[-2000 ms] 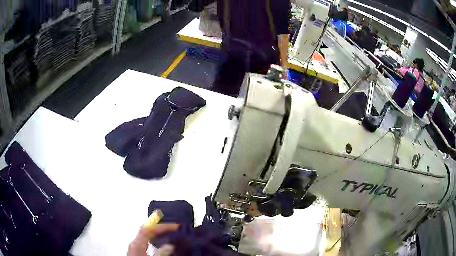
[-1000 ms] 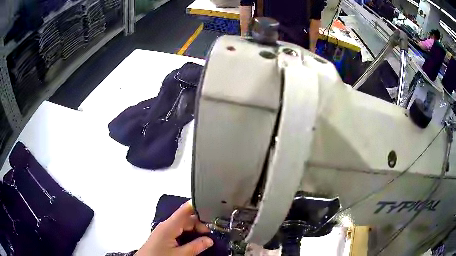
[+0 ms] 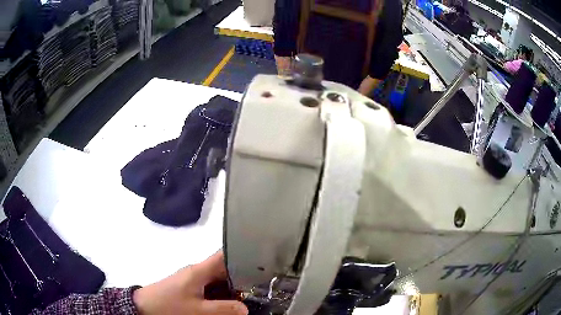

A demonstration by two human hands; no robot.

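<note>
My left hand lies at the bottom of the view, its fingertips hidden behind the left end of the cream-grey sewing machine head marked TYPICAL. Dark material shows between its thumb and fingers, but the grip cannot be made out. My right hand is not in view. The metal parts by the needle show only partly at the bottom edge. Dark lobed padded panels with thin pale lines lie on the white table behind the machine's left end.
Wider dark panels with pale lines lie on the white table at the far left. A person in dark clothes stands beyond the machine. Dark thread cones stand at the right. Shelves of stacked pieces line the left.
The view has moved closer to the machine head. My left hand, with a yellow bit at its fingertips earlier, now reaches behind the head's edge, and its patterned sleeve shows. The person beyond has shifted.
</note>
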